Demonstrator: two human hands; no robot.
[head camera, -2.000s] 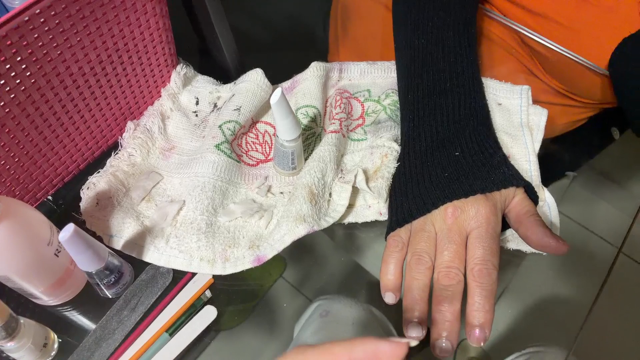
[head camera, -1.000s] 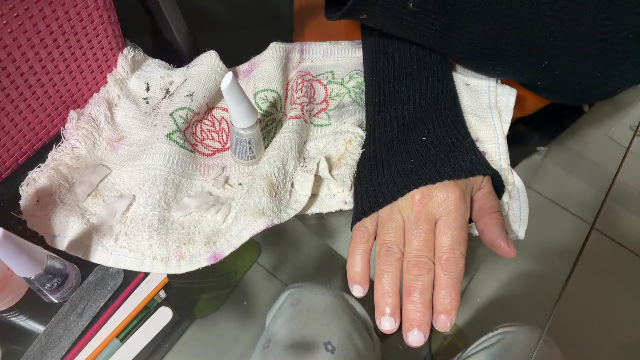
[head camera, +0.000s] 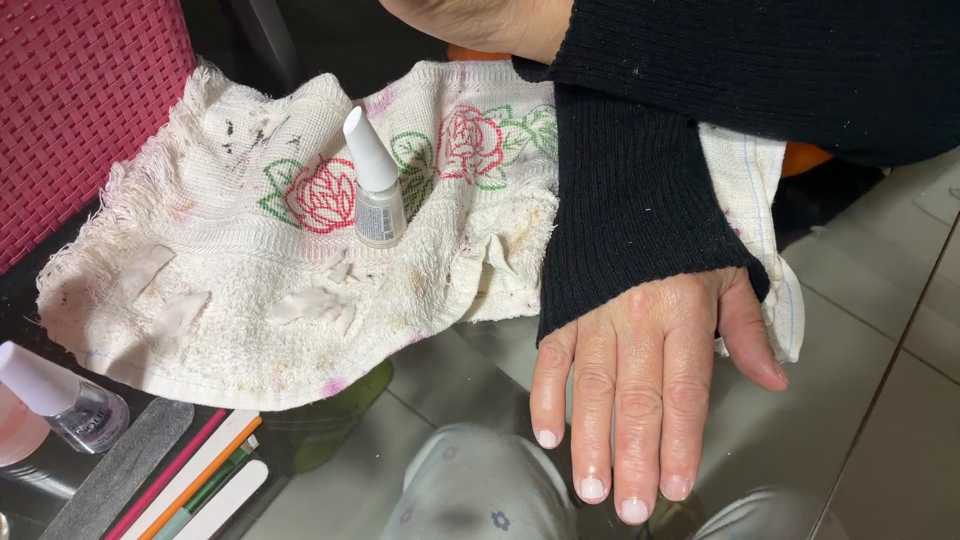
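Note:
Neither my left hand nor my right hand is in view. Another person's hand (head camera: 637, 367), in a black ribbed sleeve (head camera: 630, 202), lies palm down with its fingers towards me; several nails look whitish. That person's other hand (head camera: 487, 22) shows in part at the top. A small clear nail polish bottle with a white cap (head camera: 373, 169) stands upright on a cream towel (head camera: 225, 352) embroidered with red roses. Used whitish wipe scraps (head camera: 311, 306) lie on the towel.
At the lower left are a dark nail file (head camera: 124, 472), an orange stick (head camera: 202, 476), a white file (head camera: 225, 501), a polish bottle with a pale lilac cap (head camera: 64, 397) and part of a pink bottle (head camera: 19, 431). A pink woven basket (head camera: 82, 97) stands at the upper left.
Fingertips at the bottom edge two seconds ago are gone from view. The other person's second arm has come in across the top. The view has shifted.

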